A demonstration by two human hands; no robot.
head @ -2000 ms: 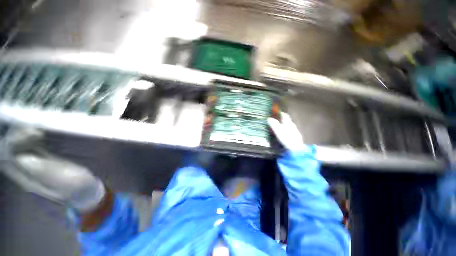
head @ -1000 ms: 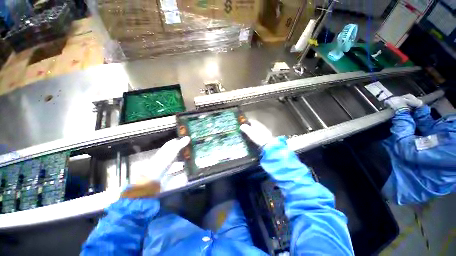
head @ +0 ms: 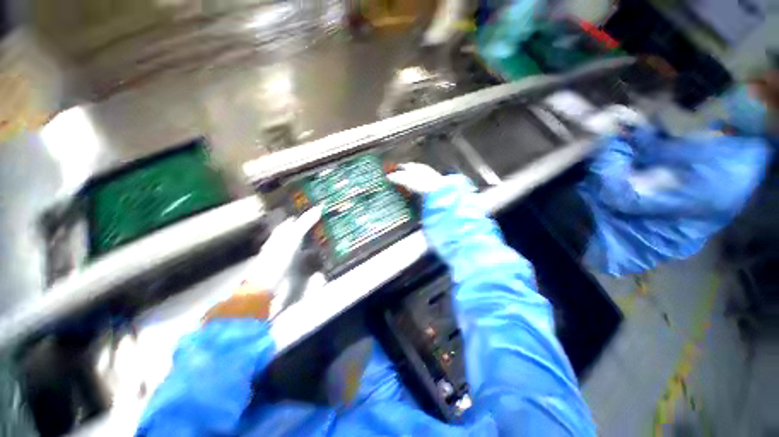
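A carrier fixture (head: pixel 342 263) with a green circuit board panel (head: pixel 357 203) in it lies between the conveyor rails in front of me. Orange-brown clips show at its sides. My left hand (head: pixel 286 247), in a white glove, holds the fixture's left edge. My right hand (head: pixel 418 179), also gloved in white, holds its right edge near the upper corner. The picture is blurred and the fingertips are not sharp.
A shallow black tray of green parts (head: pixel 155 195) lies beyond the far rail (head: pixel 376 132) at the left. A black tote (head: pixel 576 307) with a pallet (head: pixel 436 329) stands below the near rail. A neighbouring worker in a blue smock (head: pixel 666 201) is at the right.
The view has turned to the right and tilts more. Both hands still hold the fixture, which now sits down between the rails, where it was raised and overlapping the near rail.
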